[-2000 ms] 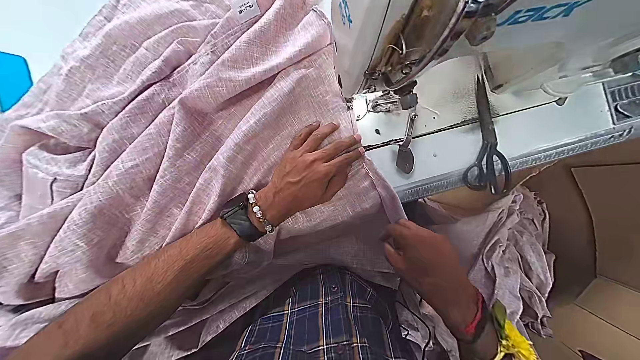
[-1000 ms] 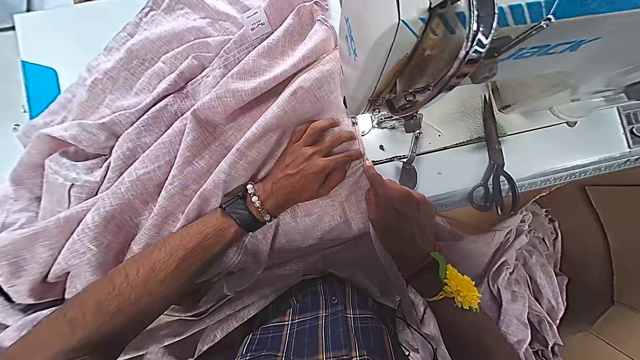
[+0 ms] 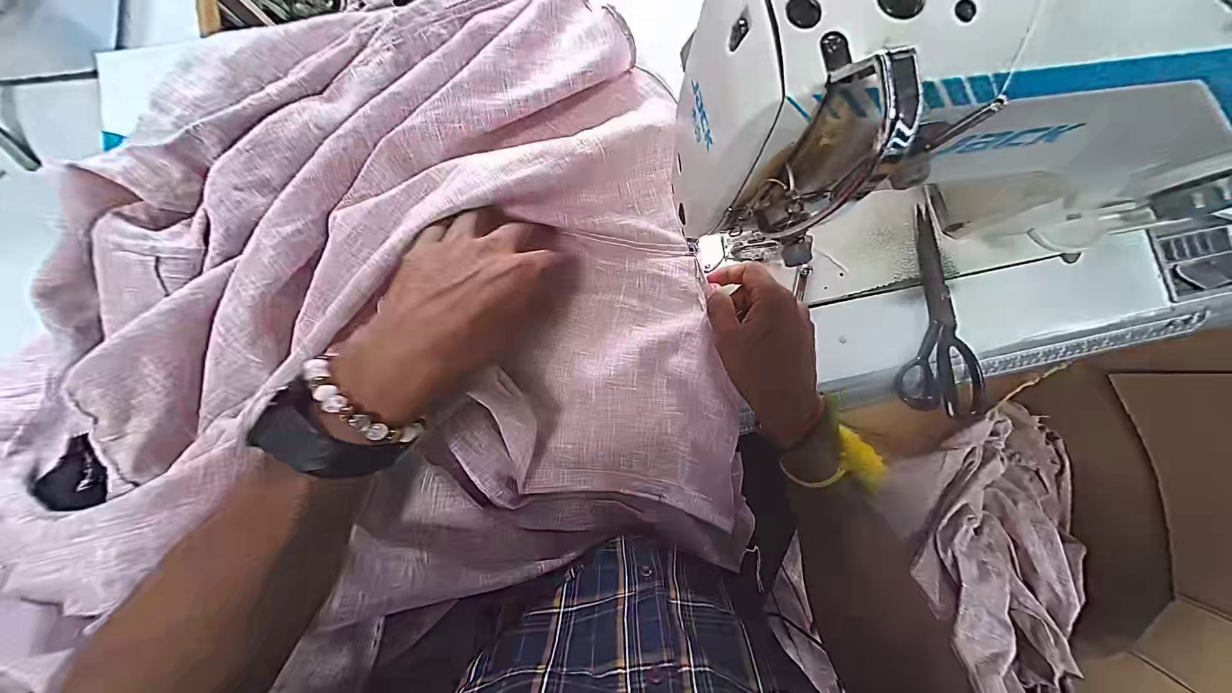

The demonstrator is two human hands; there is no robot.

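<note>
Pink woven fabric [image 3: 616,385] spreads from the left across to the Jack sewing machine [image 3: 828,125], its right edge lying at the presser foot [image 3: 714,252]. My left hand [image 3: 462,289], with a dark watch and a beaded bracelet at the wrist, lies on the fabric left of the needle area, fingers bent and partly against a fold. Whether it grips the fold cannot be told. My right hand [image 3: 765,342] pinches the fabric's edge between thumb and fingers just in front of the presser foot.
Black-handled scissors [image 3: 938,346] lie on the machine bed [image 3: 866,337], right of my right hand. Below the table's front edge, more crumpled pink fabric [image 3: 1011,539] hangs into a cardboard box [image 3: 1126,481]. A plaid shirt shows at the bottom.
My right hand has moved up along the fabric's edge to the presser foot. My left hand has moved left, away from the foot, and the fabric has shifted with new folds. The view is nearer.
</note>
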